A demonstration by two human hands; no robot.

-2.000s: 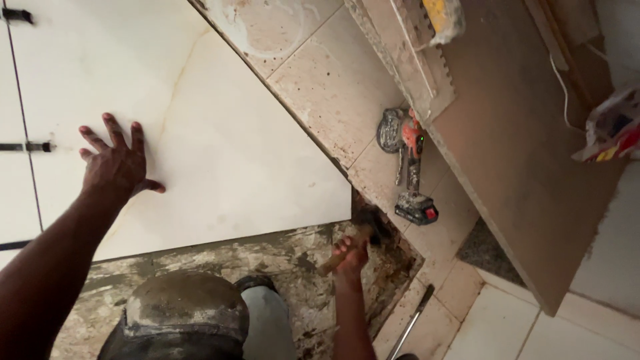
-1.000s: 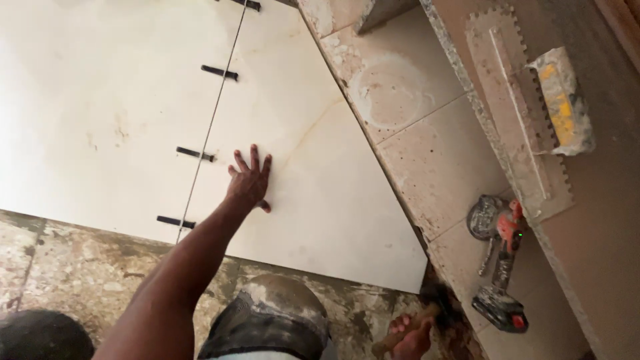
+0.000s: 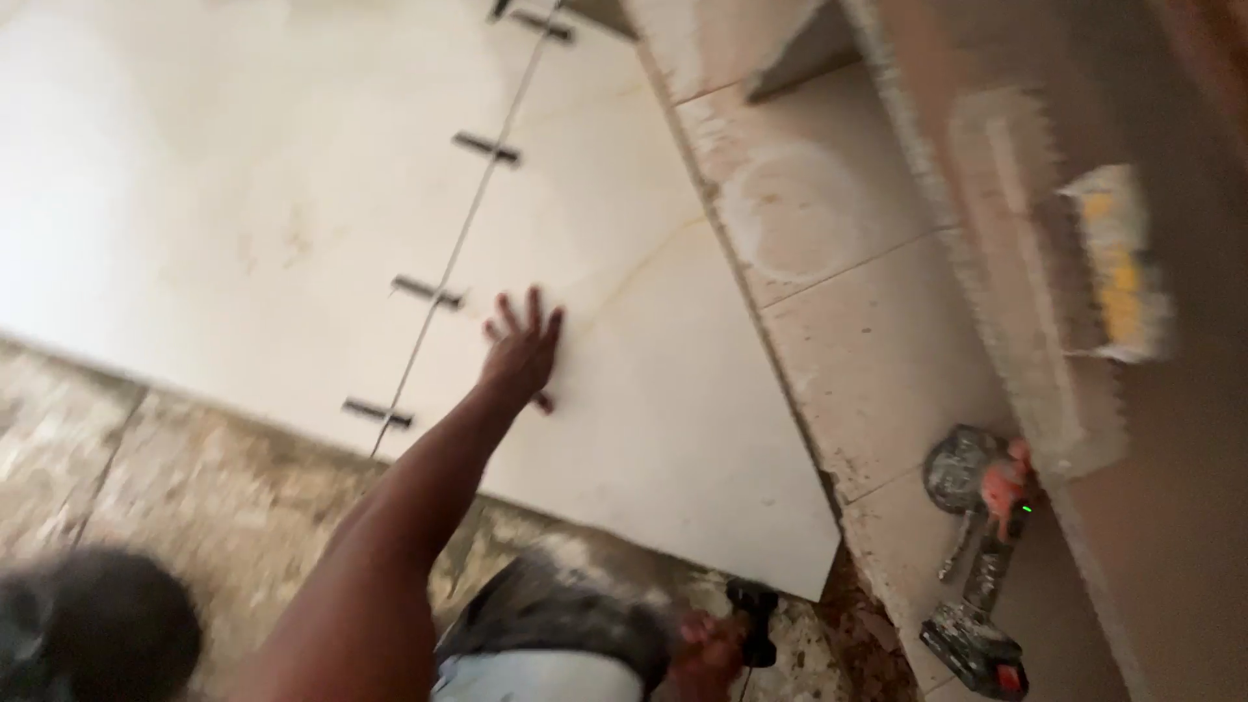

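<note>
My left hand [image 3: 526, 346] lies with fingers spread on a large cream tile [image 3: 663, 390], just right of the joint. Several black levelling clips [image 3: 427, 292] straddle that joint, with another large cream tile [image 3: 244, 195] on its left. At the bottom, my blurred right hand [image 3: 710, 648] grips a mallet with a black head [image 3: 753, 622]; the head is beside the tile's lower edge, near its pointed corner. Most of the mallet's handle is hidden in my fist.
A cordless angle grinder [image 3: 990, 565] lies on the older floor tiles [image 3: 877, 361] at right. A notched trowel [image 3: 1033, 283] with a yellow, mortar-crusted handle rests on a stone slab [image 3: 1160, 487]. Rough mortar-stained floor [image 3: 224, 439] borders the tiles below. My kneepads [image 3: 97, 624] are near the bottom edge.
The mallet in my right hand has moved left, from the tile's pointed corner to beside its lower edge. My left hand remains spread on the tile. The view has shifted.
</note>
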